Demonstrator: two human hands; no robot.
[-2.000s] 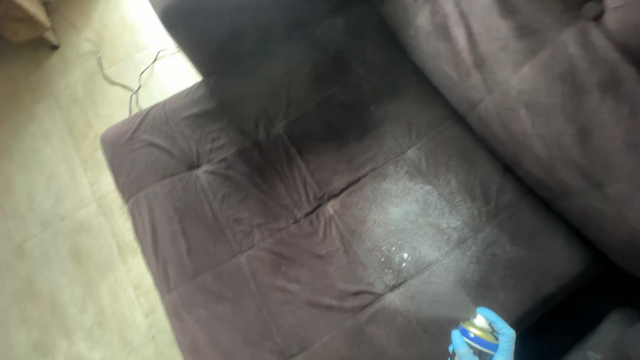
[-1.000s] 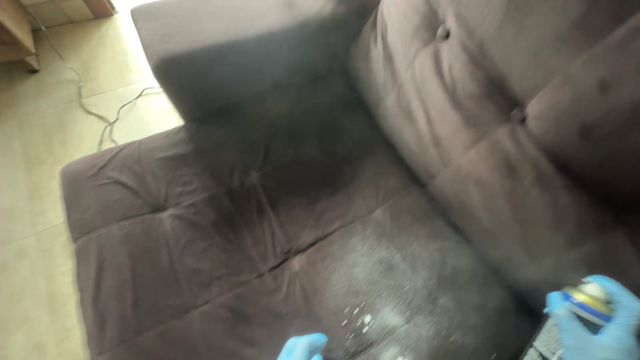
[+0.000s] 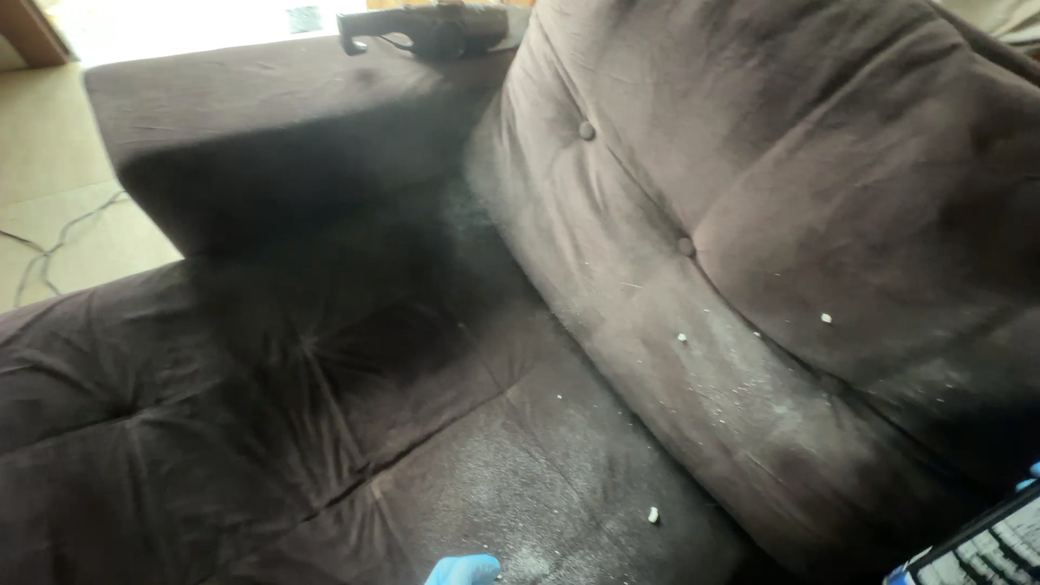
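A dark brown tufted sofa fills the view, with its seat cushion [image 3: 422, 455] below and its backrest [image 3: 634, 187] at the right. White spray residue and small white clumps lie on the seat and on the backrest. At the bottom edge, part of my left hand [image 3: 465, 570], in a blue glove, is over the whitened patch of seat; the rest is cut off. A dark spray can [image 3: 987, 544] with white markings enters at the lower right corner. Only a sliver of my gloved right hand [image 3: 1032, 478] shows against the can.
The sofa's armrest [image 3: 244, 106] rises at the upper left. On top of it, near the backrest, lies a dark tool or nozzle with a handle [image 3: 431, 32]. A thin cable [image 3: 53, 244] runs over the light tiled floor [image 3: 49, 154] at the left.
White residue and clumps now show on the backrest. My right hand with the can has moved to the right edge, mostly out of view. The view has shifted, showing more armrest and backrest.
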